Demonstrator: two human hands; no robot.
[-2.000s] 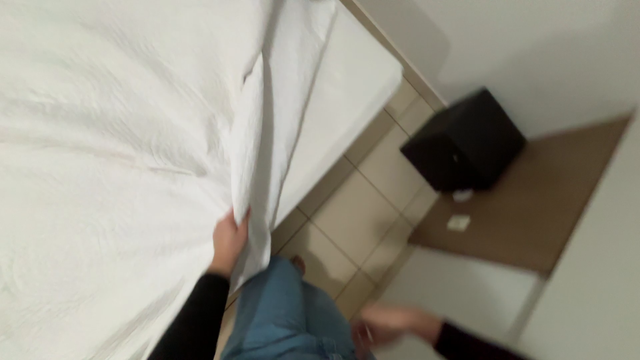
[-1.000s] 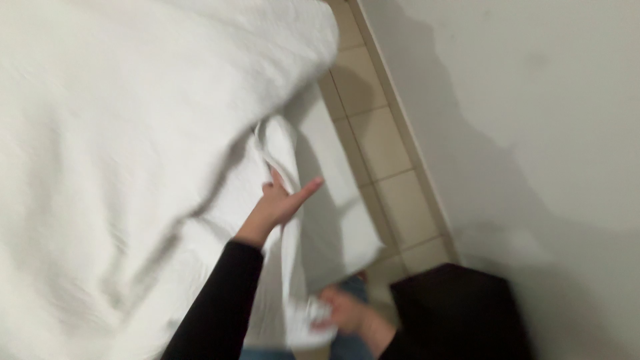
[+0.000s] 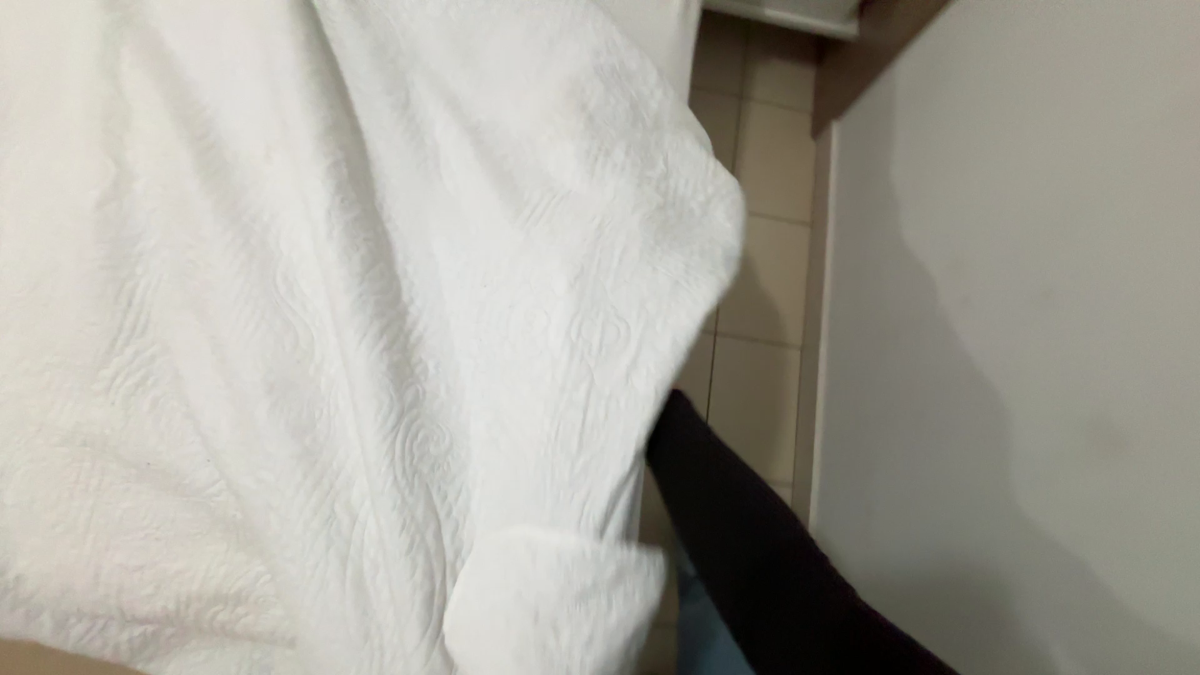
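A white quilted bedspread [image 3: 525, 309] with a raised pattern lies over the bed in long loose folds, and its side hangs out over the tiled floor. At the bottom, a part of the cloth is folded over on itself. One arm in a black sleeve comes in from the lower right and reaches to the edge of the bedspread, where the cloth hides the hand. It appears to be my right arm, and whether that hand grips anything is hidden. My left hand is out of view.
Beige floor tiles [image 3: 757, 394] run in a narrow strip between the bed and the grey-white wall [image 3: 1012, 309]. A brown wooden piece [image 3: 844, 70] stands at the top, beside a pale ledge. Blue trousers [image 3: 710, 623] show at the bottom.
Both hands showed at the bedspread's edge one second ago; now neither does. The cloth now covers the white side surface that lay bare there. The view has turned, and the black box is out of it.
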